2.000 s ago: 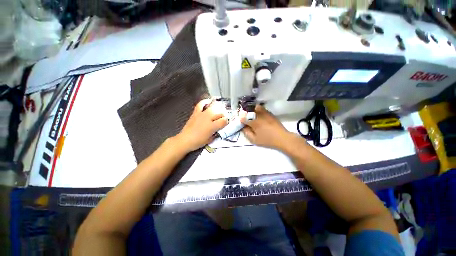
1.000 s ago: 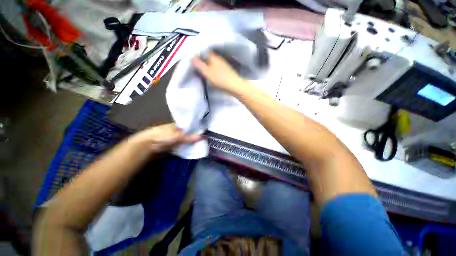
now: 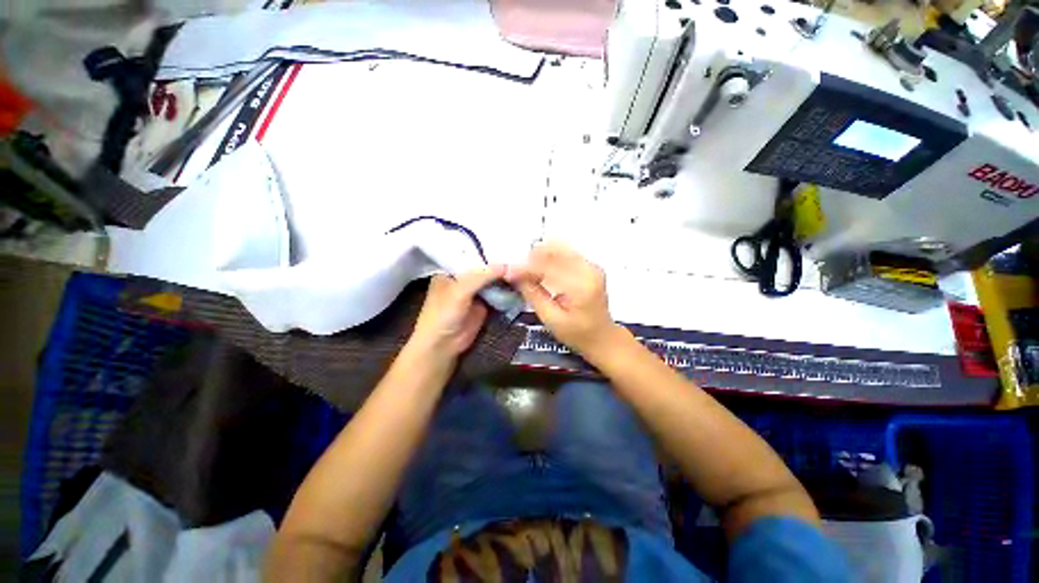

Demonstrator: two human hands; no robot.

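Observation:
The dark fabric panel (image 3: 325,353) hangs over the table's front edge, with its white backing (image 3: 302,298) turned up along the top and spread to the left. My left hand (image 3: 453,313) pinches the panel's right end near the front edge. My right hand (image 3: 570,298) grips the same end, its fingers close to my left fingertips. A small pale, folded part shows between the hands; its exact layers are hidden by the fingers. The presser foot area (image 3: 638,165) of the sewing machine (image 3: 786,51) is up and right of the hands, with no fabric under it.
Black scissors (image 3: 769,260) lie right of the needle, beside a clear box with a yellow-and-black item (image 3: 883,277) and a red case (image 3: 971,339). White-backed pieces (image 3: 376,29) lie behind. Blue baskets (image 3: 68,376) stand below at left and right (image 3: 968,456).
The fabric left the machine, was turned over at the left, and now lies along the front edge. Both hands have come together at its right end. The view has shifted.

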